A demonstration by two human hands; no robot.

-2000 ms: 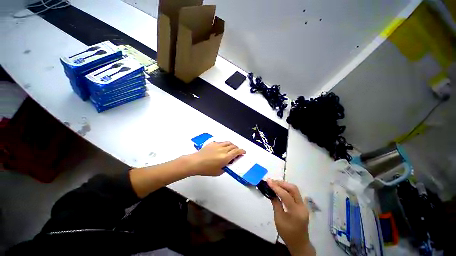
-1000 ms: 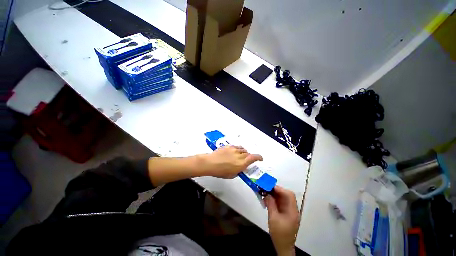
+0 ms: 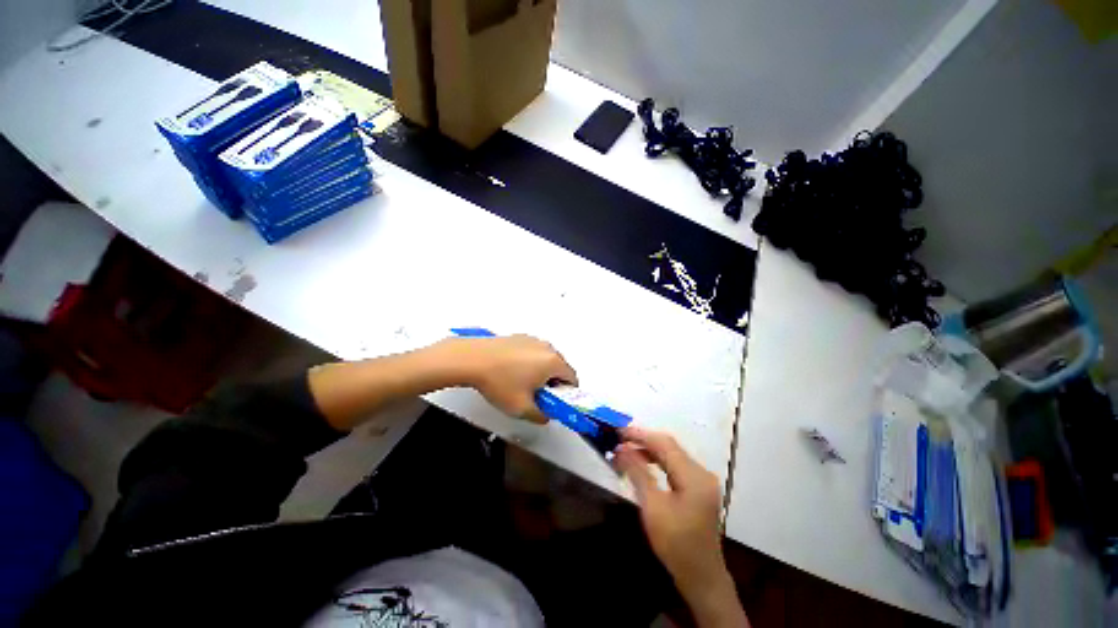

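Observation:
A slim blue and white retail box [image 3: 576, 410] lies near the table's front edge, its right end open. My left hand [image 3: 515, 373] is closed around its middle and covers part of it. A blue flap shows past the hand at the box's left end. My right hand [image 3: 668, 485] is at the open right end, fingertips on the flap and a black cable [image 3: 607, 436] that shows in the opening. How far the cable sits inside is hidden.
Two stacks of packed boxes [image 3: 300, 184] stand at left, a brown shipping carton [image 3: 472, 74] behind. Black cable piles [image 3: 846, 221] lie along the wall, beside a flat black rectangle [image 3: 604, 125]. Flat box blanks [image 3: 938, 491], clear plastic and a kettle [image 3: 1024, 331] are at right.
The black cable, first held outside the box end, is now mostly within it. My right hand has moved up against the opening. The box is turned more on its side. The view has shifted.

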